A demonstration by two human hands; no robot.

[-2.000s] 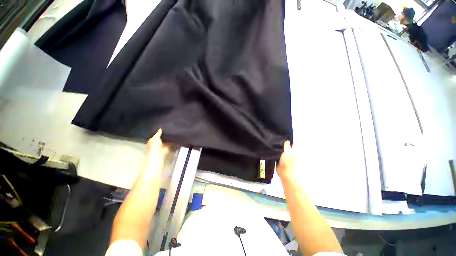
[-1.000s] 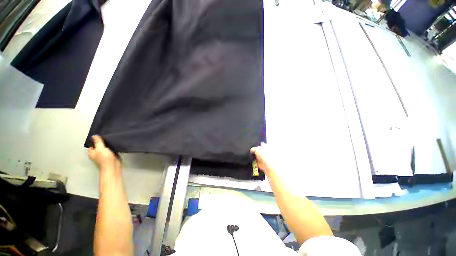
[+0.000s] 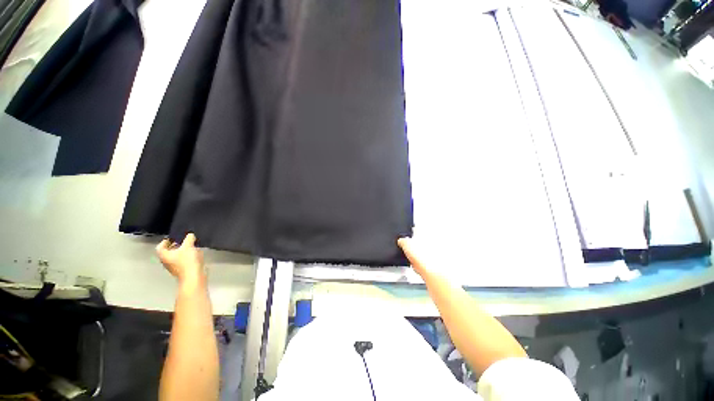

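A wide sheet of dark fabric (image 3: 337, 149) lies down the middle of the table, folded or rippled on its left side. My left hand (image 3: 182, 254) holds its near edge left of the guide rail. My right hand (image 3: 407, 249) is at its near right corner, thumb on top, fingers mostly hidden. The silver guide rail (image 3: 268, 329) comes out from under the near edge and overhangs the table. The short yellowish strip does not show.
Loose dark fabric (image 3: 86, 102) lies at the upper left. White paper (image 3: 477, 157) lies right of the sheet. A second lay (image 3: 618, 180) with a dark lower edge is at the far right. Blue blocks (image 3: 303, 312) flank the rail. Scraps lie on the floor.
The sheet's near edge has come towards me and now covers the dark layer and yellowish strip beneath. The sheet lies smoother on the right. My left hand first moved left, then slightly right.
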